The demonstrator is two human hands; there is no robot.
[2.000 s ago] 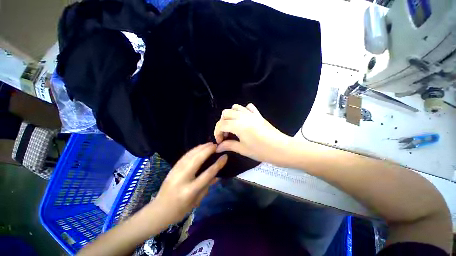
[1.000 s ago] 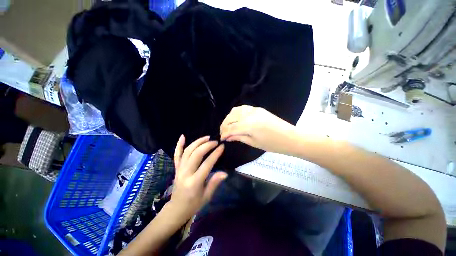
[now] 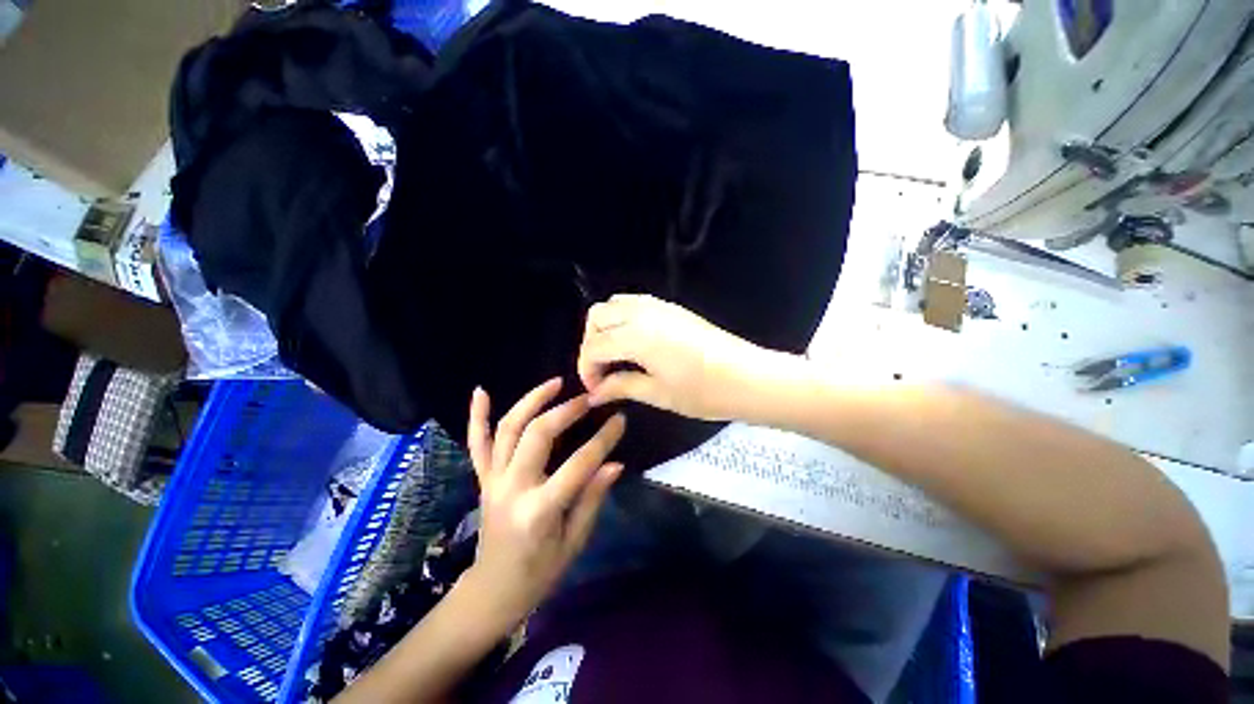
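A black garment piece (image 3: 688, 179) lies spread over the white machine table, its near edge at the table's front. My right hand (image 3: 653, 360) has its fingertips pinched on the cloth near that edge. My left hand (image 3: 534, 488) is beside it on the left, its fingers spread and their tips against the cloth edge, touching or nearly touching my right fingertips. What lies between the fingertips is hidden. A short thin pale line shows on the cloth above my right hand.
The white sewing machine (image 3: 1100, 138) stands at the upper right, with a tan block (image 3: 945, 290) below it. Blue-handled snips (image 3: 1133, 367) lie on the table at right. A blue basket (image 3: 227, 509) and a clear plastic bag (image 3: 227, 330) are at left.
My left thumb has come in towards the other fingers since one second ago. The cloth has shifted slightly and its folds changed; the thin line on it shows shorter now.
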